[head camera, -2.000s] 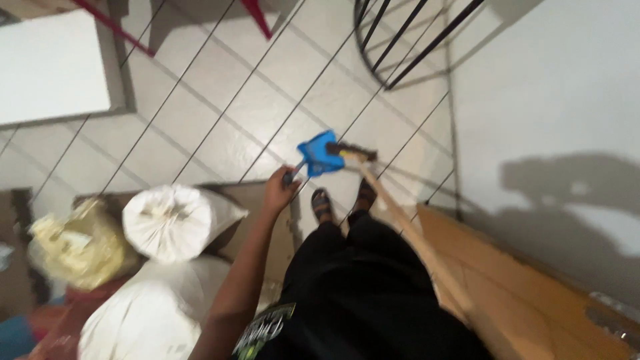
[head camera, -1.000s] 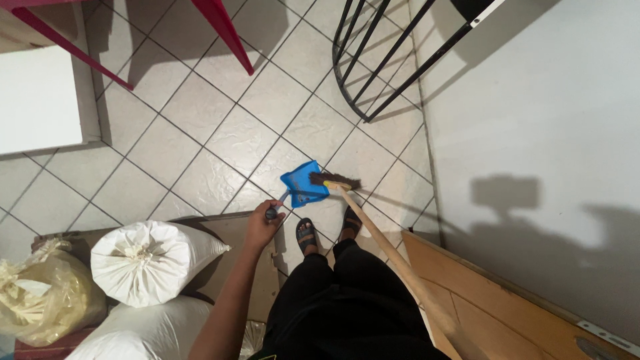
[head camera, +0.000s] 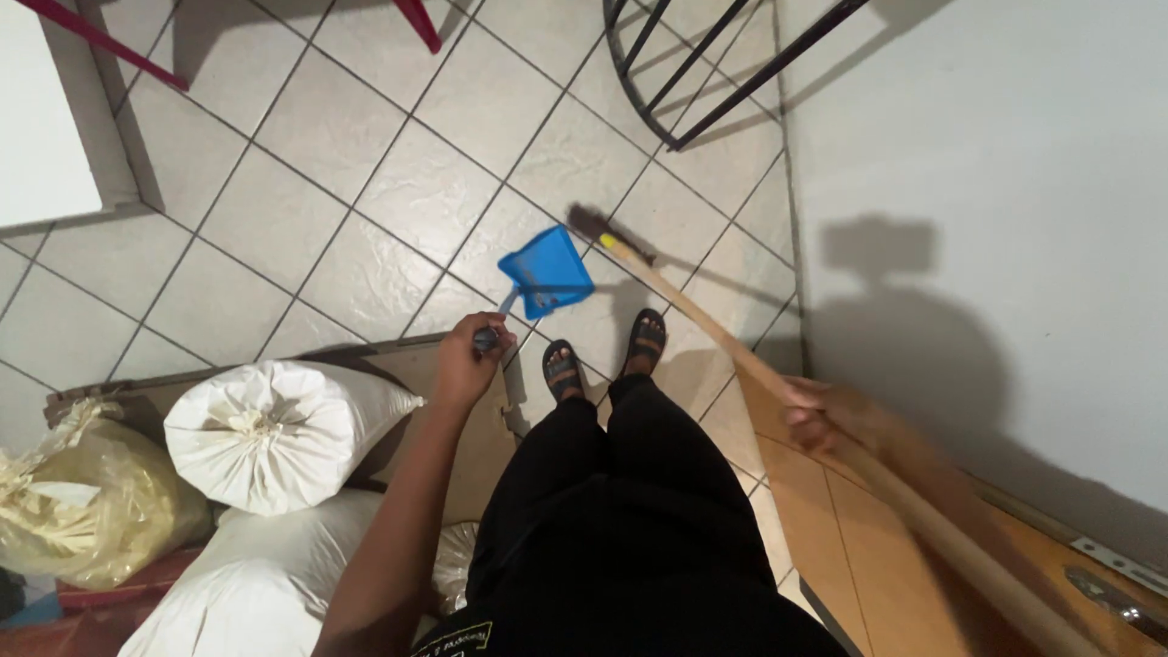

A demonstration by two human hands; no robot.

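Note:
My left hand (head camera: 474,351) grips the dark handle end of a blue plastic dustpan (head camera: 555,266), whose pan is low over or on the tiled floor and holds some debris. A broom with a long wooden handle (head camera: 721,333) slants from the lower right towards the pan. Its dark bristle head (head camera: 595,224) is just beyond the dustpan's right edge, apart from it. My right hand (head camera: 817,415), partly blurred, is closed around the broom handle. My sandalled feet stand on the tiles just below the dustpan and the broom head.
Tied white sacks (head camera: 274,438) and a yellowish plastic bag (head camera: 100,502) lie at the left, partly over flat cardboard (head camera: 456,392). A black metal rack (head camera: 675,141) stands at the top. An orange-brown wooden door (head camera: 812,511) and a white wall (head camera: 985,119) bound the right side.
The broom head has moved off the dustpan to its right side. My right hand has come into view on the broom handle. My left hand still holds the dustpan.

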